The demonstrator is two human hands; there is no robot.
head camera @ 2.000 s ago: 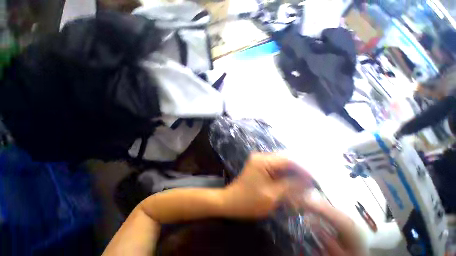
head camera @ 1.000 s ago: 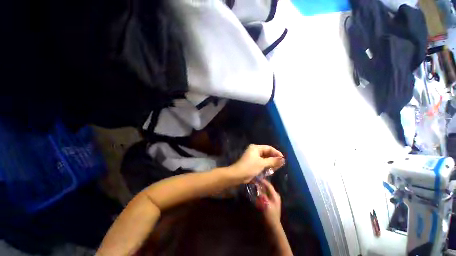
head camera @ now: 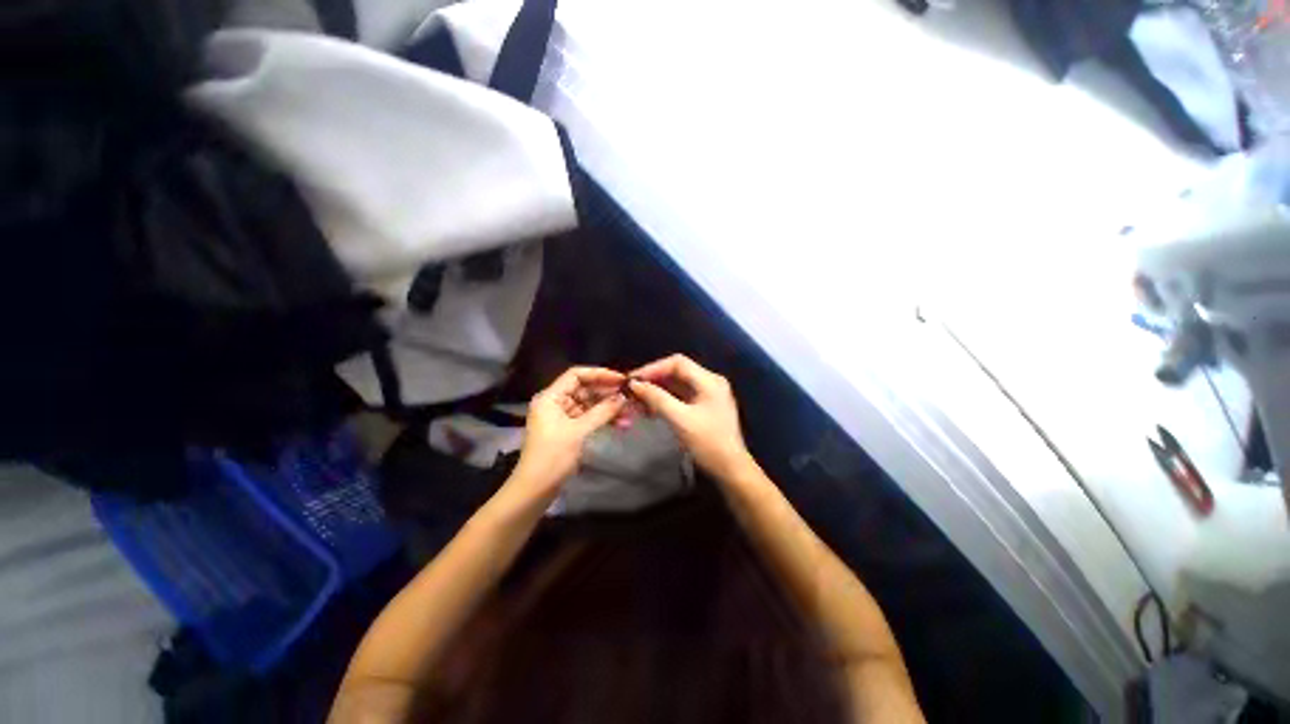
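Note:
My left hand (head camera: 563,422) and my right hand (head camera: 690,407) meet in the middle of the view, above my lap. The fingertips of both pinch a tiny dark piece (head camera: 627,385) between them; it is too small to identify. A whitish crumpled item (head camera: 630,467), cloth or a bag, lies below and behind the hands, partly hidden by them. A white fabric panel (head camera: 410,156) with black edging hangs at the upper left, piled with a black garment piece (head camera: 156,269).
The white machine table (head camera: 792,184) runs diagonally on the right. Thread snips (head camera: 1181,471) lie on it near the sewing machine (head camera: 1231,276). Dark cloth (head camera: 1118,57) lies at the upper right. A blue plastic basket (head camera: 241,566) stands on the floor at the lower left.
The view has shifted. My hands have come level with each other, fingertips together on a tiny dark piece. The clear, shiny plastic at my fingers earlier is no longer distinct there.

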